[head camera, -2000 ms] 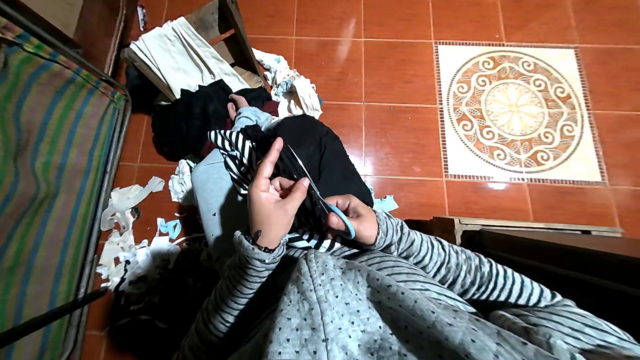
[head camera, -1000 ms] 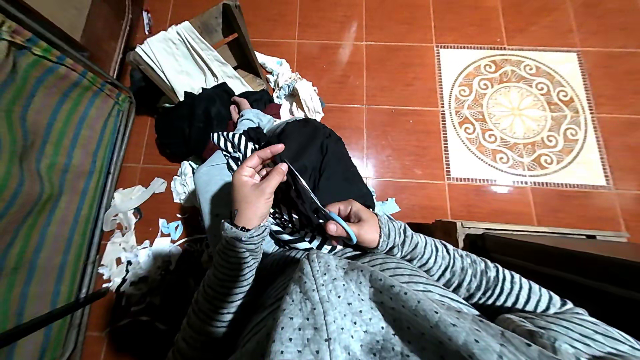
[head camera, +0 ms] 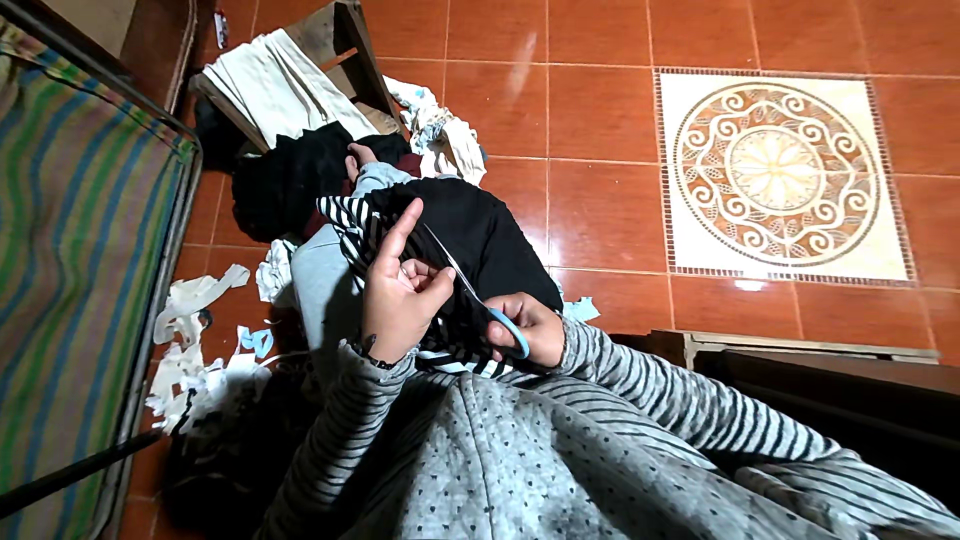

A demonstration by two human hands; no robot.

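Observation:
My right hand (head camera: 534, 330) holds scissors (head camera: 508, 332) by their light blue handles, the metal blades pointing up and to the left. To their left is my left hand (head camera: 405, 292), its index finger extended and its thumb near the curled fingers. Whether something thin is pinched there is too small to tell. Black-and-white striped fabric (head camera: 347, 212) lies in my lap under and around both hands. Black cloth (head camera: 480, 225) spreads just beyond the blades.
A wooden crate (head camera: 364, 64) bears folded white cloth (head camera: 281, 82). Dark cloth (head camera: 285, 184) and another person's hand (head camera: 360, 159) are in front of it. Fabric scraps (head camera: 202, 375) litter the tiled floor at left, beside a striped fabric panel (head camera: 75, 247). A wooden edge (head camera: 810, 346) is at right.
My left index finger bent toward the thumb one second ago and is extended again now. The scissors stay in my right hand.

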